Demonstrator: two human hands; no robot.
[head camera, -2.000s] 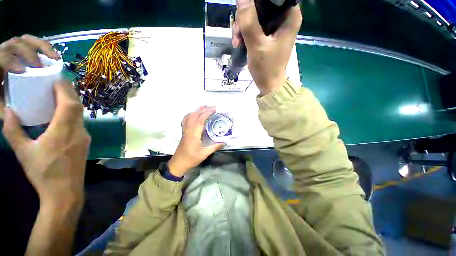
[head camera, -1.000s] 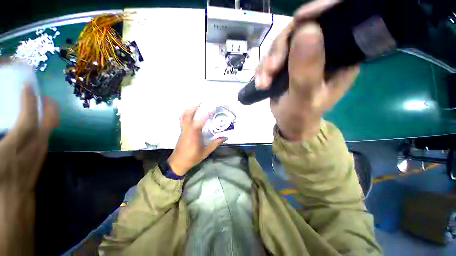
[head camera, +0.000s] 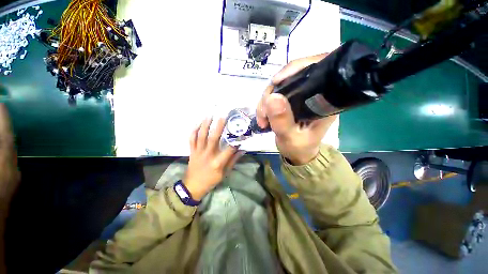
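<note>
A translucent round housing (head camera: 237, 126) stands on the white work sheet (head camera: 166, 112) near its front edge, opening upward. My left hand (head camera: 210, 155) holds its left and near side, fingers spread around it. My right hand (head camera: 296, 115) grips a thick black electric screwdriver (head camera: 326, 88), tilted from upper right to lower left. The screwdriver's front end is at the right side of the housing. The tip is too small and hidden to tell whether it touches a screw.
A pale grey screw feeder (head camera: 260, 37) stands behind the housing. A tangled bundle of orange and dark wire leads (head camera: 93, 48) and loose white plastic pieces (head camera: 17, 40) lie at the left. A coworker's hand (head camera: 6, 155) shows at the left edge. A round stool (head camera: 373, 182) is below the bench.
My right hand has brought the screwdriver from the feeder down to the housing. My left hand has stayed on the housing. The coworker's hand and white housing have moved left, mostly out of view.
</note>
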